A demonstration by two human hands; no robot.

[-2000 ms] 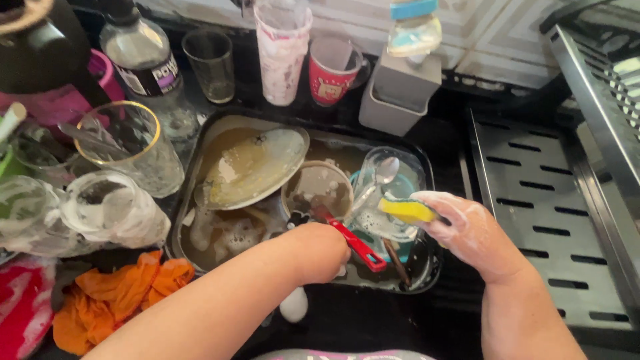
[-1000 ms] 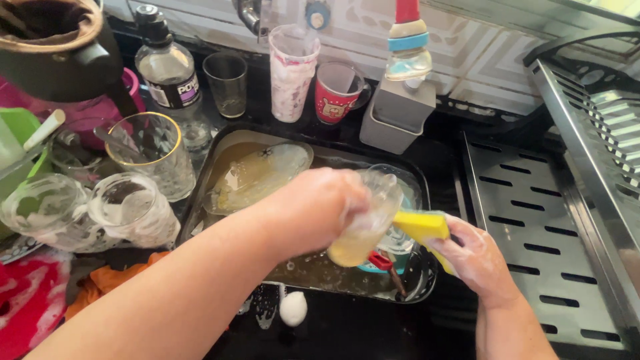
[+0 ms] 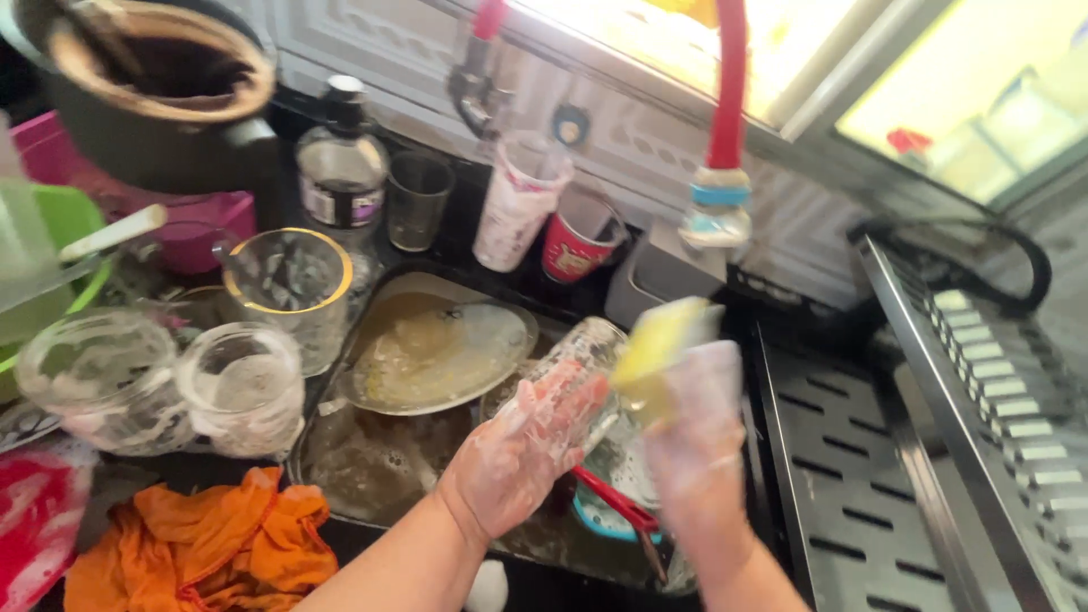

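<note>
My left hand (image 3: pixel 527 442), covered in suds, grips a clear glass (image 3: pixel 586 361) tilted over the sink basin. Blurred by motion, my right hand (image 3: pixel 701 425) holds a yellow sponge (image 3: pixel 663 344) at the glass's rim. Below them a red-handled utensil (image 3: pixel 616 501) rests across a soapy container with a turquoise rim (image 3: pixel 595 523). An oval glass dish (image 3: pixel 442 357) leans in murky water at the basin's back left. Part of the container lies hidden behind my hands.
Soapy glass jars (image 3: pixel 242 391), a gold-rimmed glass cup (image 3: pixel 293 297) and an orange cloth (image 3: pixel 204 544) are at the left. Behind the basin stand a foamy tall cup (image 3: pixel 520 204), a red cup (image 3: pixel 582 238) and a gray holder (image 3: pixel 659 272). A red faucet hose (image 3: pixel 727 102) hangs above; a metal dish rack (image 3: pixel 952 408) is at the right.
Two seconds ago my left hand was low by the red handle; it has since lifted a glass out of the basin area. The sponge in my right hand has met the glass. The view has tilted up.
</note>
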